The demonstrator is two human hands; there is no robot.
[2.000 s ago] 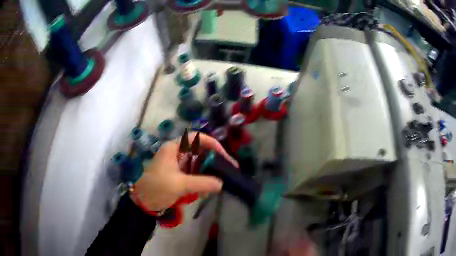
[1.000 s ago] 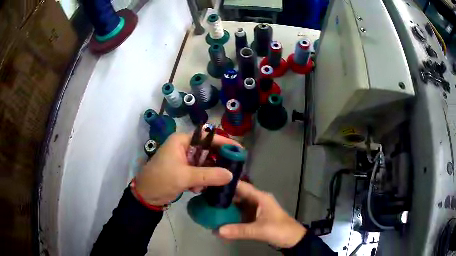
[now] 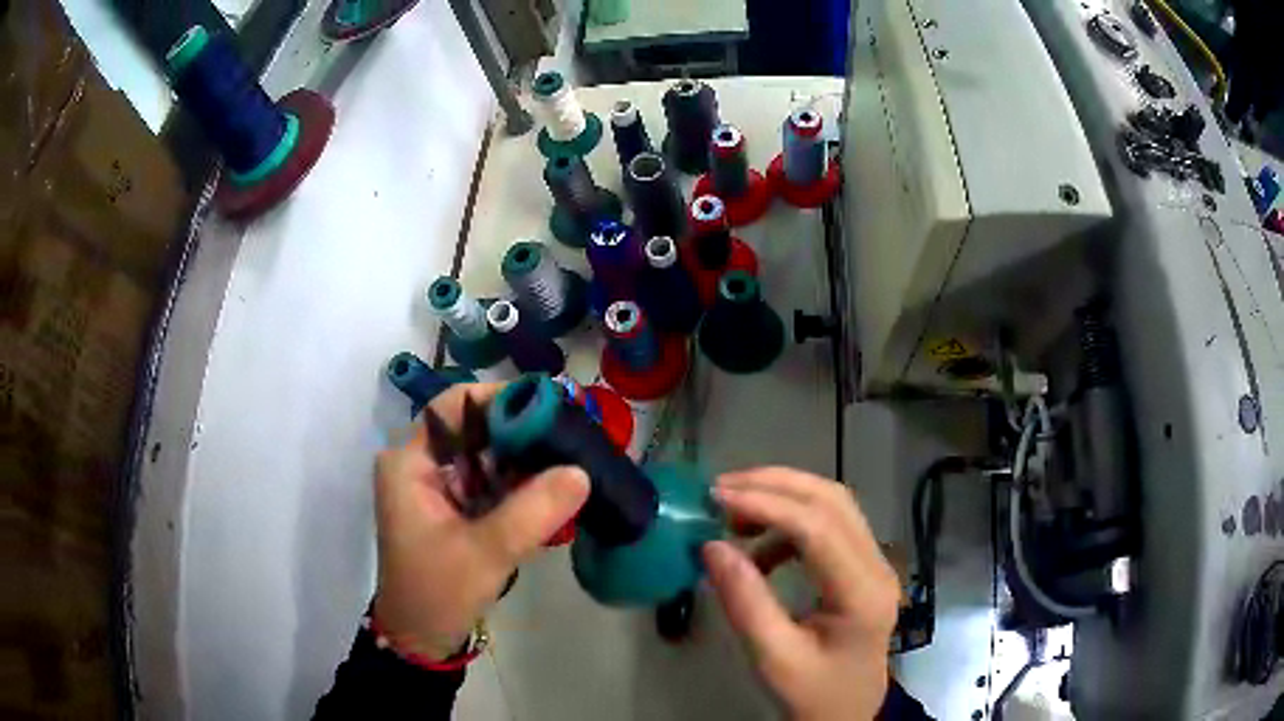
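My left hand (image 3: 458, 528) holds a thread cone (image 3: 599, 486) with dark thread and a flared green base, tilted with its narrow green top to the upper left. Dark pointed thread snips (image 3: 462, 448) stick up from the same hand, between thumb and fingers. My right hand (image 3: 810, 585) is at the cone's green base, thumb and fingertips around its right edge. Whether they touch or pinch thread there is not clear. No thread can be made out between the fingertips.
Several standing thread cones (image 3: 648, 197) cluster on the white table (image 3: 760, 423) beyond my hands. The off-white machine head (image 3: 986, 155) is at the right, with cables below. A large navy cone (image 3: 240, 120) stands upper left. A dark object lies below the held cone.
Both hands came together around the cone from two seconds ago. Since one second ago, the cone has tilted and its base swung right, and my right hand has moved right and turned.
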